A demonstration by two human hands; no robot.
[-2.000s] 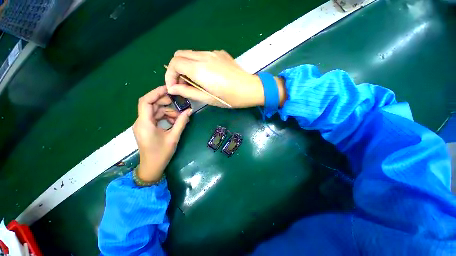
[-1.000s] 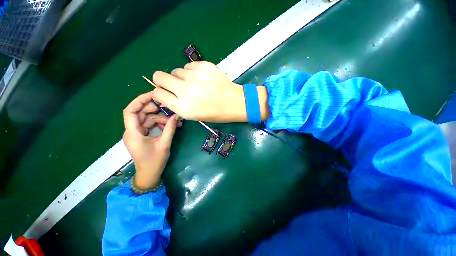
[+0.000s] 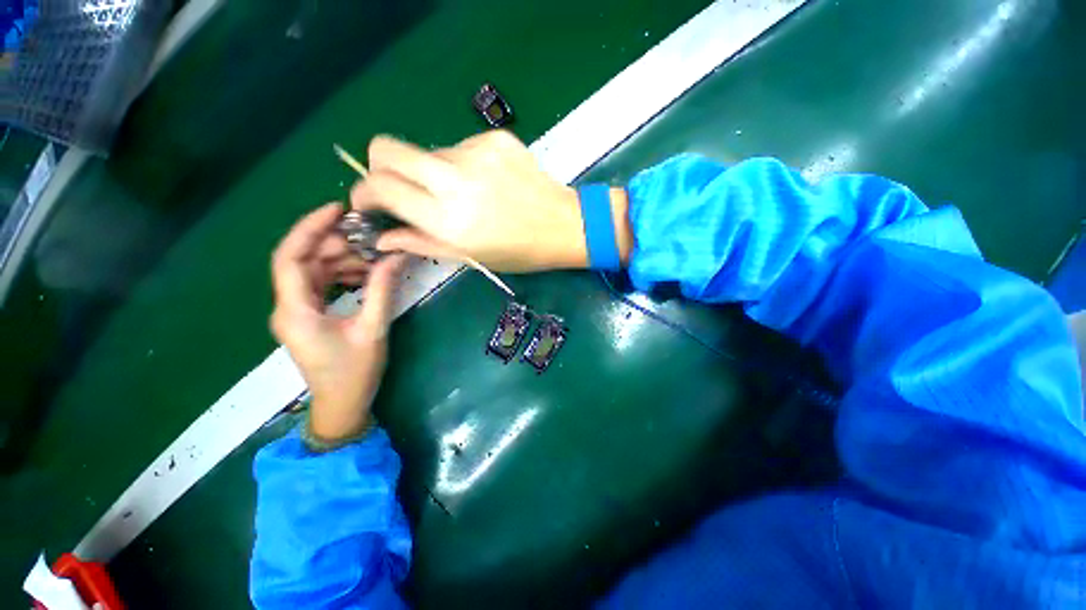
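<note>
My left hand (image 3: 328, 310), slightly blurred, holds a small dark electronic module (image 3: 360, 234) at its fingertips over the white rail. My right hand (image 3: 482, 203) is beside it, back up, with its fingers touching or close to the module. A thin tan wooden stick (image 3: 490, 277) is held in my right hand; one end shows past the fingers, the other below the palm. Two more modules (image 3: 509, 332) lie side by side on the green mat, just below the stick's lower end. My right fingertips are partly hidden.
Another module (image 3: 491, 106) lies on the green conveyor belt (image 3: 238, 155) beyond the hands. The white rail (image 3: 191, 443) runs diagonally between belt and glossy green mat (image 3: 619, 477). A pale blister tray (image 3: 74, 72) is at upper left, a red bin (image 3: 93, 584) at lower left. A cord trails from the blue wristband (image 3: 599, 226).
Both hands with the held module have shifted left over the rail. The module on the belt, hidden at first, now shows clear of my right hand and farther right than a second ago.
</note>
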